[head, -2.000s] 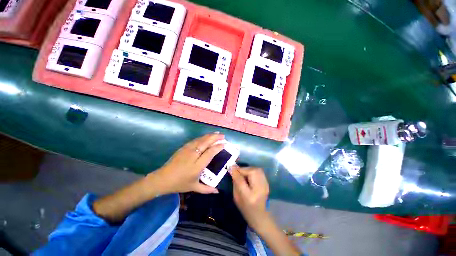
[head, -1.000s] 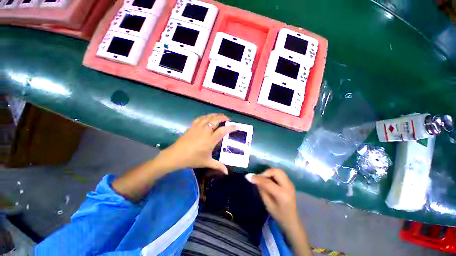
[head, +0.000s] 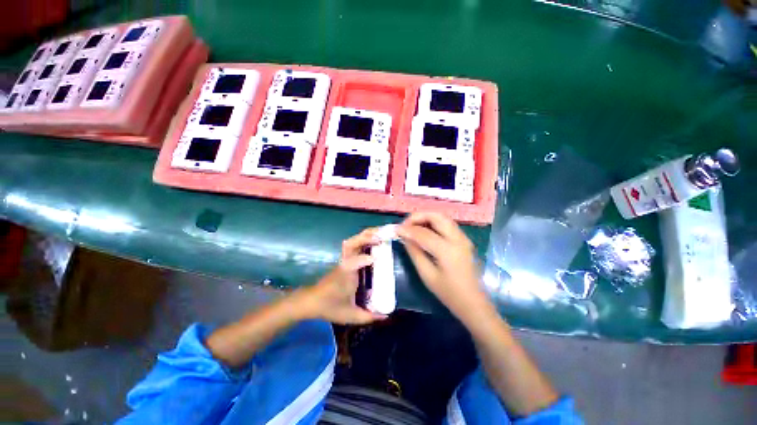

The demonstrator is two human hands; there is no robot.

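Note:
A white compact camera [head: 382, 280] is held upright at the bench edge, turned so a narrow white side shows and its dark screen is mostly hidden. My left hand [head: 339, 286] grips it from the left. My right hand [head: 441, 256] pinches a small white wipe [head: 388, 233] against the camera's upper end. The pink-red foam tray [head: 332, 198] lies just beyond my hands with rows of white cameras, screens up; one recess at its back has bare foam showing.
Stacked foam trays [head: 149, 120] stand at the left. At the right are clear film [head: 531, 242], a crumpled clear heap [head: 621, 256], and a white bottle [head: 653, 192] leaning on a long white pack [head: 697, 266]. A red crate [head: 741, 363] shows below the bench's right end.
The camera has turned from screen-up to edge-on. My right hand has moved up from below the camera to its top end with the wipe. The view has shifted, showing more of the stacked trays.

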